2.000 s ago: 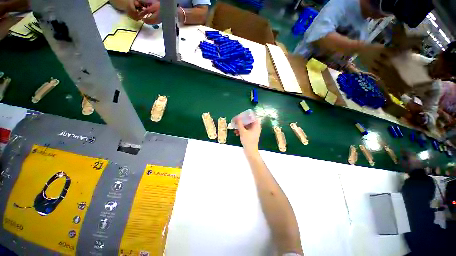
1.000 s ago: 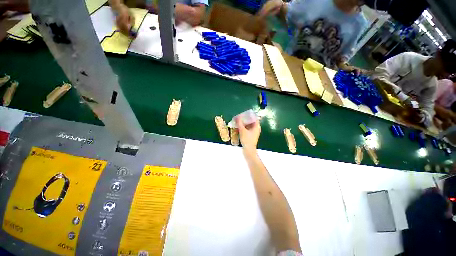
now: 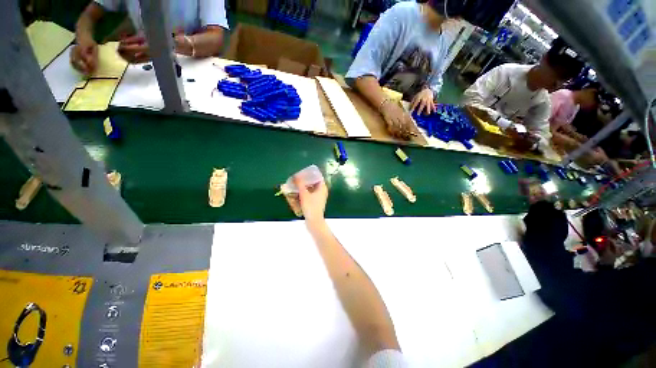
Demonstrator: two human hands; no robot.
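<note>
My right hand [image 3: 313,198] holds a translucent whitish bottle [image 3: 306,177] over the near half of the green belt [image 3: 252,154]. Its thin tip points left. A beige shell [image 3: 295,204] lies just below the bottle and fingers, partly hidden by them. I cannot tell whether the tip touches it. Another beige shell [image 3: 218,187] lies to the left, and a pair [image 3: 383,200] lies to the right. A blue cell [image 3: 341,152] lies beyond my hand. My left hand is out of the picture.
A white board [image 3: 273,287] lies under my forearm. A grey-yellow printed sheet [image 3: 172,316] is at left. A metal post [image 3: 72,136] stands at left. Blue cells [image 3: 266,97] are heaped opposite. Several people sit across the belt. A dark-clothed person [image 3: 550,251] is at right.
The view has swung, so the benches and board appear further left. Relative to the far bench, the shells have moved right. My right hand still holds the bottle at a shell.
</note>
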